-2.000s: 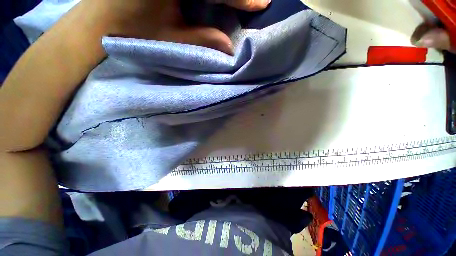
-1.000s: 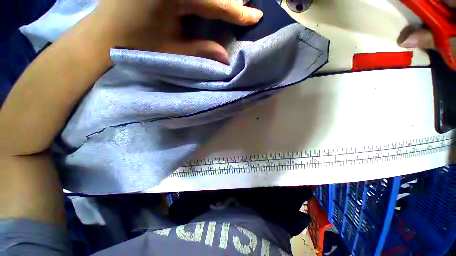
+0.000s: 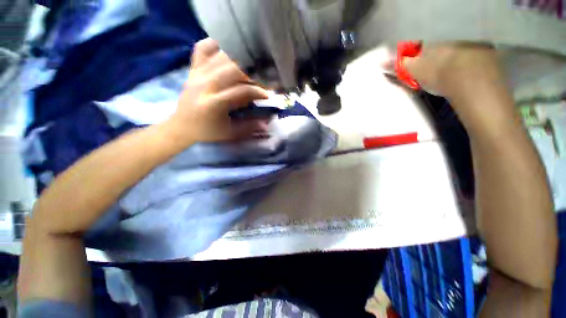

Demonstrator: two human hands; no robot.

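Note:
Pale blue-grey fabric (image 3: 192, 180) lies over the table's front left, with navy fabric (image 3: 80, 105) spread behind and left of it. My left hand (image 3: 226, 102) holds the fabric just left of the needle area, thumb and fingers pinching a fold. My right hand (image 3: 434, 68) is right of the machine head and grips red-handled scissors (image 3: 408, 65) by the loops. The blades are blurred and their state cannot be told. The sewing machine head (image 3: 279, 31) fills the upper middle; its presser foot is not clear. The frame is motion-blurred.
The white table (image 3: 347, 199) has a printed ruler scale (image 3: 298, 228) along its front edge. A red tape strip (image 3: 390, 140) lies right of the fabric. A dark object lies beside my right forearm. Blue crates (image 3: 428, 279) stand below at the right. Small green items (image 3: 529, 115) are at the far right.
The view has tilted up and widened, bringing the machine head and right forearm into the picture. My right hand, with the red-handled scissors, is now nearer the machine head.

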